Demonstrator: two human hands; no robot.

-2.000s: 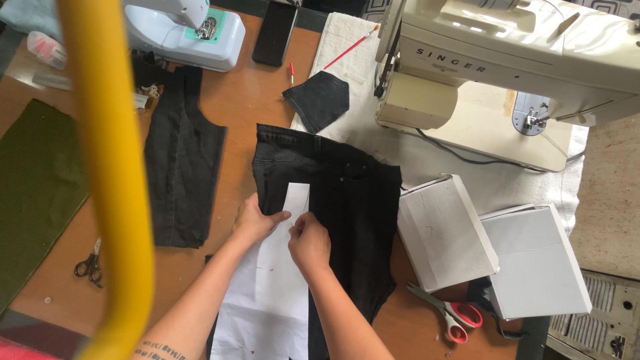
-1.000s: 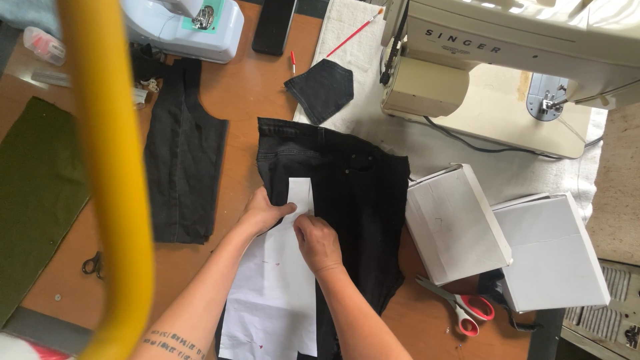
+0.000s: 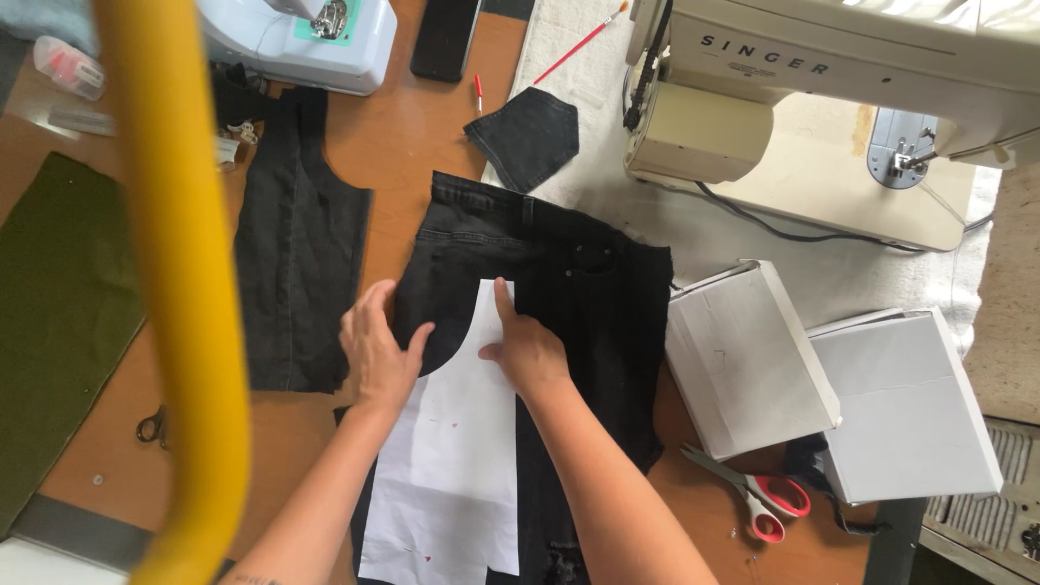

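Observation:
A white paper pattern piece [image 3: 463, 455] with a curved upper left edge lies on black denim trousers [image 3: 601, 349], whose waistband points away from me. My left hand [image 3: 378, 345] rests at the left edge of the denim, fingers apart and holding nothing. My right hand [image 3: 524, 345] lies on the upper part of the paper, its index finger stretched to the top edge and its thumb out to the left. A black denim pocket piece [image 3: 528, 138] lies beyond the waistband. Another cut black denim piece [image 3: 296, 260] is to the left.
A Singer sewing machine [image 3: 812, 179] stands at the upper right, a second machine [image 3: 301, 49] at the upper left. Two white boxes [image 3: 747, 366] and red-handled scissors [image 3: 764, 496] lie right. A blurred yellow bar [image 3: 195, 325] crosses the left foreground, near green fabric [image 3: 65, 325] and small scissors [image 3: 152, 426].
My left hand has come off the upper part of the paper to the left, its fingers spreading. My right hand has gone from bent fingers to a stretched index finger on the paper's top.

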